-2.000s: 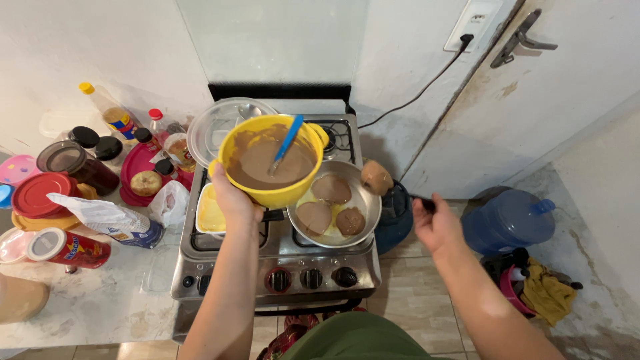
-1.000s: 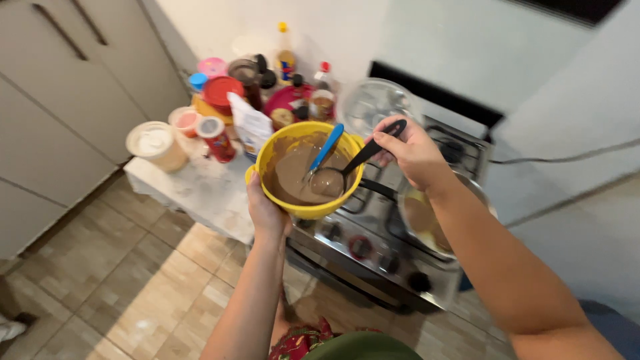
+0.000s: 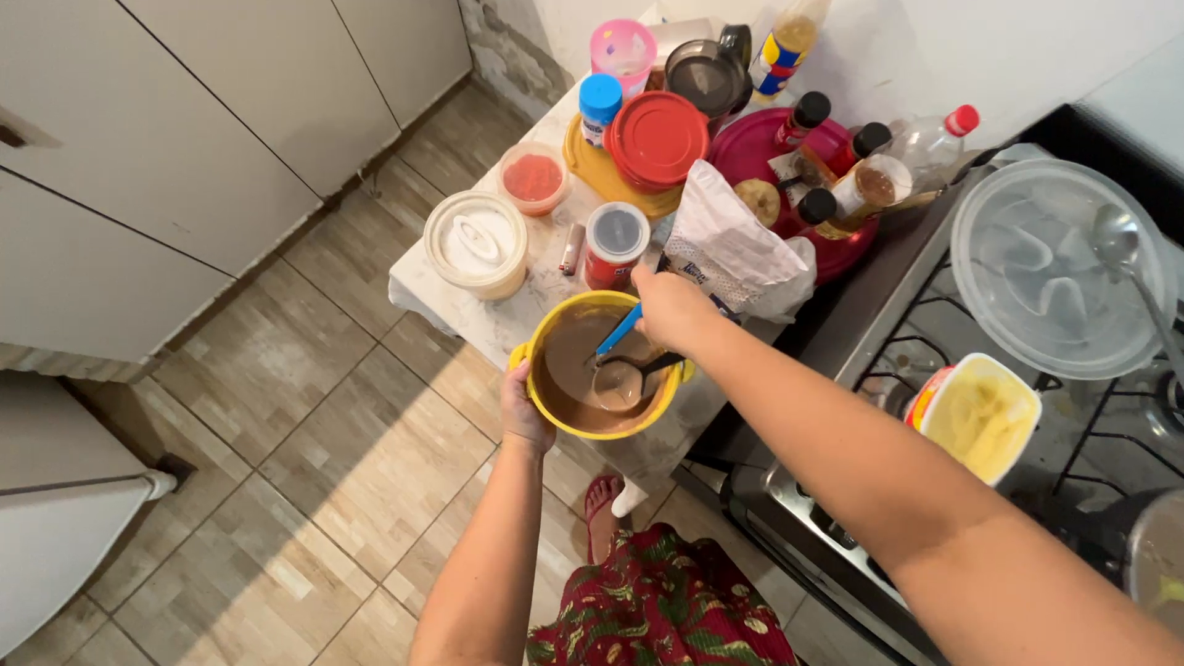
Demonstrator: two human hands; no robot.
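Observation:
My left hand (image 3: 525, 407) grips the left side of a yellow plastic bowl (image 3: 592, 431) at the near corner of the counter. Brown batter (image 3: 575, 356) fills much of the bowl. A black ladle (image 3: 618, 383) rests with its cup in the batter and its handle toward the right rim. A utensil with a blue handle (image 3: 620, 330) also stands in the batter. My right hand (image 3: 671, 310) is over the bowl's upper right rim, at the top of the blue handle; its fingertips are partly hidden, so its hold on the handle cannot be told for certain.
Behind the bowl stand a red-lidded container (image 3: 659, 139), a white tub (image 3: 476, 245), a red can (image 3: 617, 245), a white paper package (image 3: 731, 240) and several bottles. On the stove at right are a margarine tub (image 3: 985, 416), a translucent lid (image 3: 1059, 268) and part of a pan (image 3: 1156, 555).
The view has swung left. The bowl has moved from over the stove to the counter's corner. My right hand has let go of the ladle, which now rests in the bowl.

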